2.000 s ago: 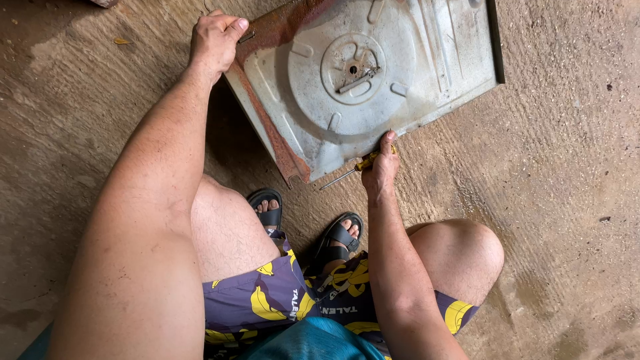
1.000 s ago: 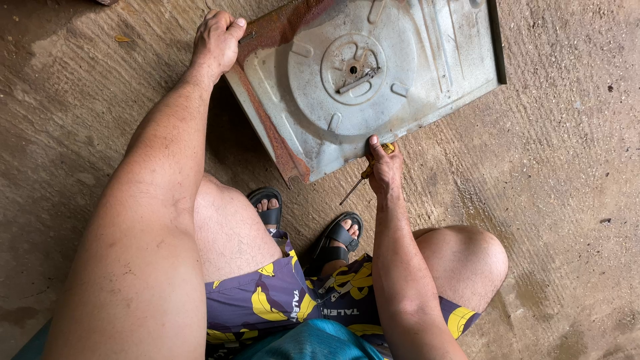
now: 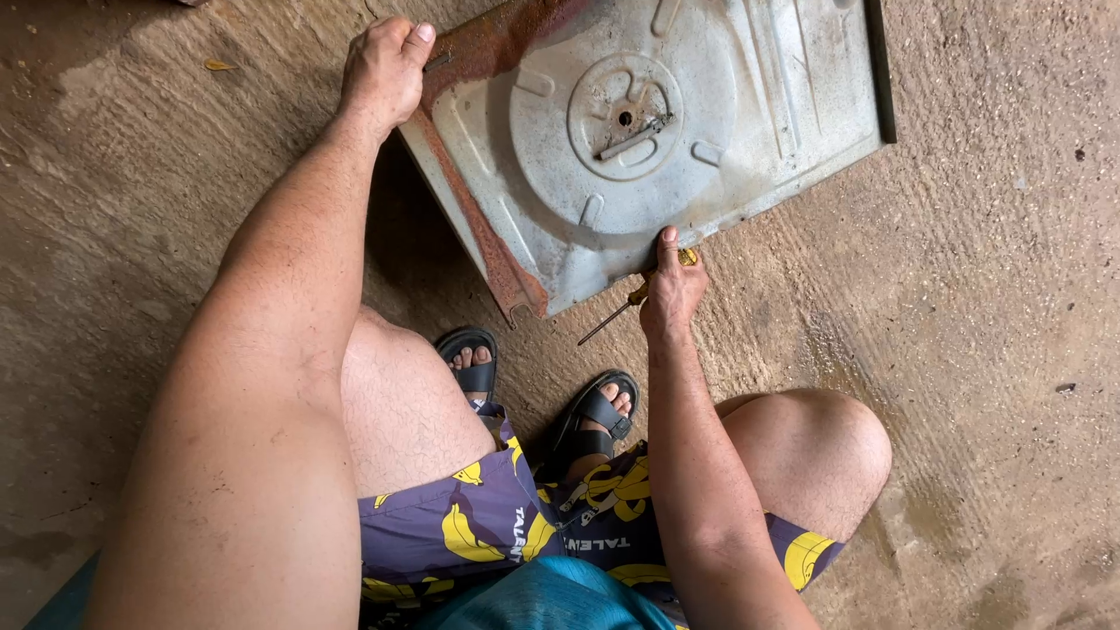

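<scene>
A grey sheet-metal panel (image 3: 560, 201) with a pressed round recess and rust along its left side and upper left edge is tilted above the floor, its top cut off by the view. A short rod-like piece (image 3: 632, 140) lies across the recess near a central hole. My left hand (image 3: 385, 74) grips the rusty upper left corner, thumb on top. On the near edge my right hand (image 3: 672, 284) has its thumb on the panel and also holds a screwdriver (image 3: 612, 322) with a yellow handle, its shaft pointing down and left.
Below the panel is a rough concrete floor (image 3: 980, 289) with damp patches and small debris. A dry leaf (image 3: 220, 65) lies at the upper left. My sandalled feet (image 3: 602, 411) are close under the panel's near corner, between my bent knees.
Since two seconds ago my right hand has shifted slightly left along the near edge, and the screwdriver's shaft has swung to point more downward. The left hand keeps its hold on the corner.
</scene>
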